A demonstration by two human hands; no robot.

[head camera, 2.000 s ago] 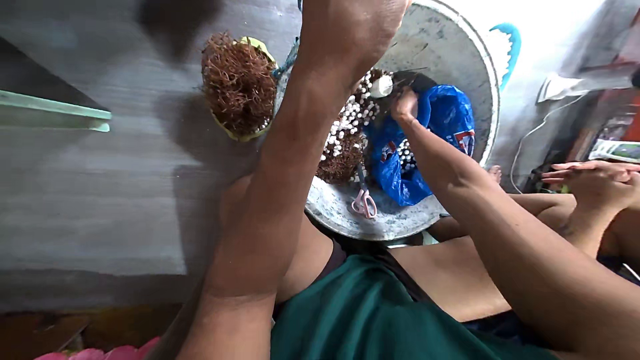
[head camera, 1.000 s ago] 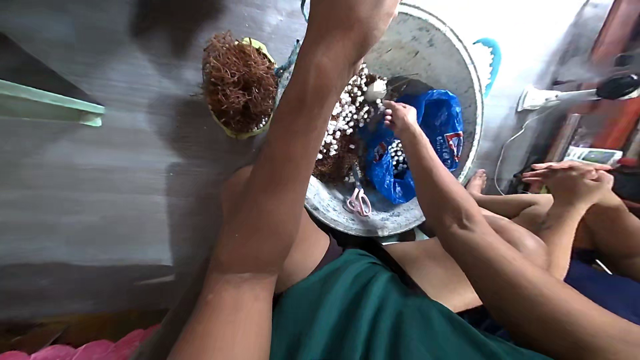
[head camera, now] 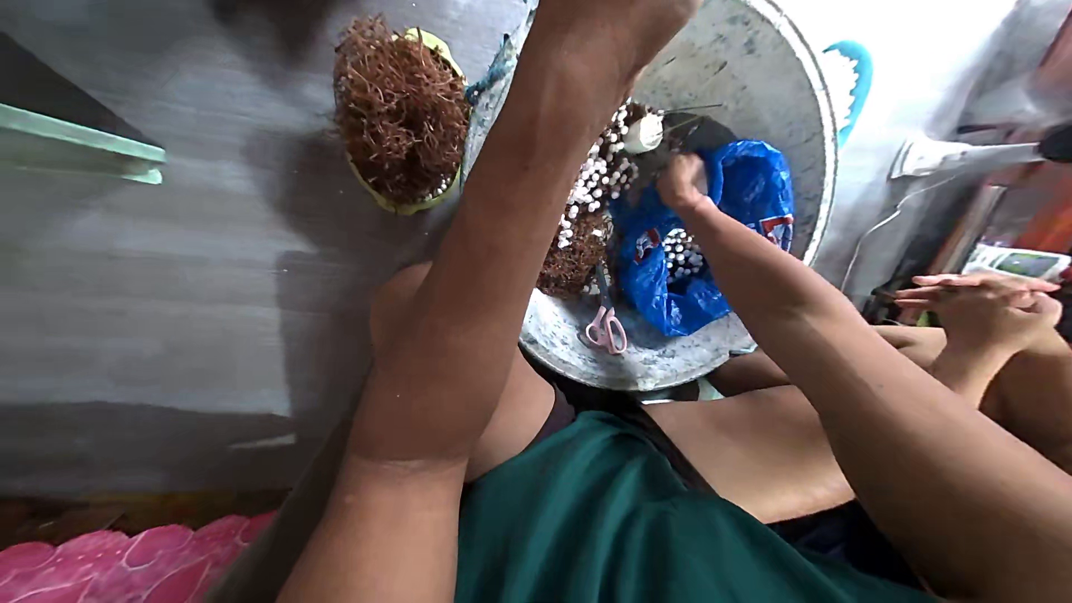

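My left hand [head camera: 636, 21] reaches past the top edge over the large metal basin [head camera: 816, 126]; its fingers are out of frame, so its hold is hidden. My right hand [head camera: 682, 180] is inside the basin at the blue plastic bag's [head camera: 749, 180] upper left side. Its fingers are curled down and blurred; what they hold cannot be told. White bead-like pieces [head camera: 593, 180] lie left of it among brown stringy strands [head camera: 574, 264], with a larger whitish lump [head camera: 645, 134] above. More white pieces show in the bag. Scissors with pink handles [head camera: 607, 331] rest below, blades pointing up.
Left of the basin, a yellow-green container [head camera: 400, 205] is heaped with brown strands [head camera: 402, 109]. A pale green edge [head camera: 84, 146] juts in at far left. Another person's clasped hands [head camera: 984, 306] rest at right, below a white stand [head camera: 946, 159]. Pink scalloped fabric [head camera: 142, 561] lies lower left.
My right hand has stayed beside the bag. One second ago its fingers showed near the whitish lump; now they point down, partly hidden. My left arm remains stretched over the basin.
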